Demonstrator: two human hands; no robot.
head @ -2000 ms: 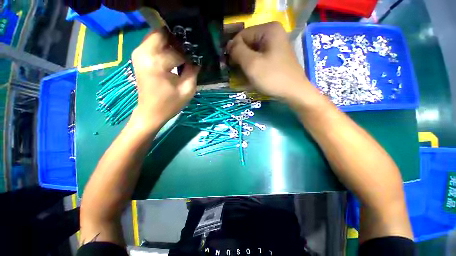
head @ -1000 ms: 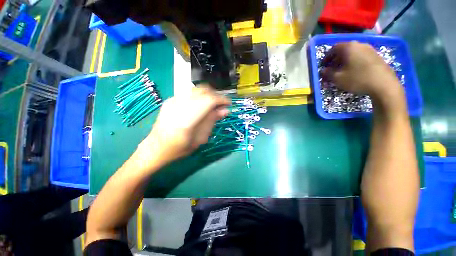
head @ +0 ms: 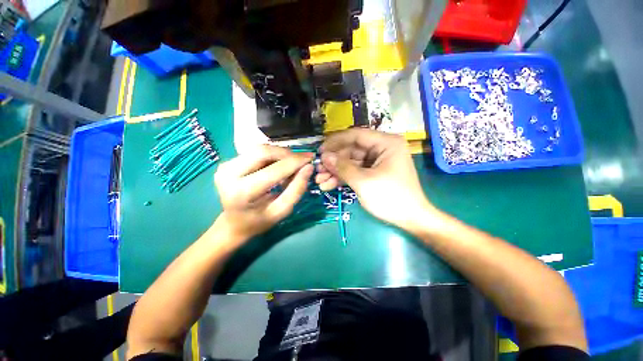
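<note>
My left hand (head: 264,185) and my right hand (head: 370,173) meet fingertip to fingertip in front of the press. Both are pinched, with a tiny silver ring terminal (head: 317,161) between them. The green wire in my left fingers is almost wholly hidden. A heap of terminated leads (head: 343,217) lies under and in front of the hands, partly covered. The dark crimping press (head: 282,106) stands just beyond, with its die block (head: 342,86) and a yellow piece (head: 338,115) beside it.
Blue terminal tray (head: 507,166) at right, full of silver pieces. A pile of cut leads (head: 182,155) lies at left. Blue bins stand beside the bench at left (head: 88,201), rear left (head: 166,59) and lower right (head: 603,282). A red bin (head: 483,21) is behind the tray.
My right hand reached into the terminal tray a second ago and is now back at my left hand. My left hand has moved slightly down and left, and its fingertips now meet the right ones.
</note>
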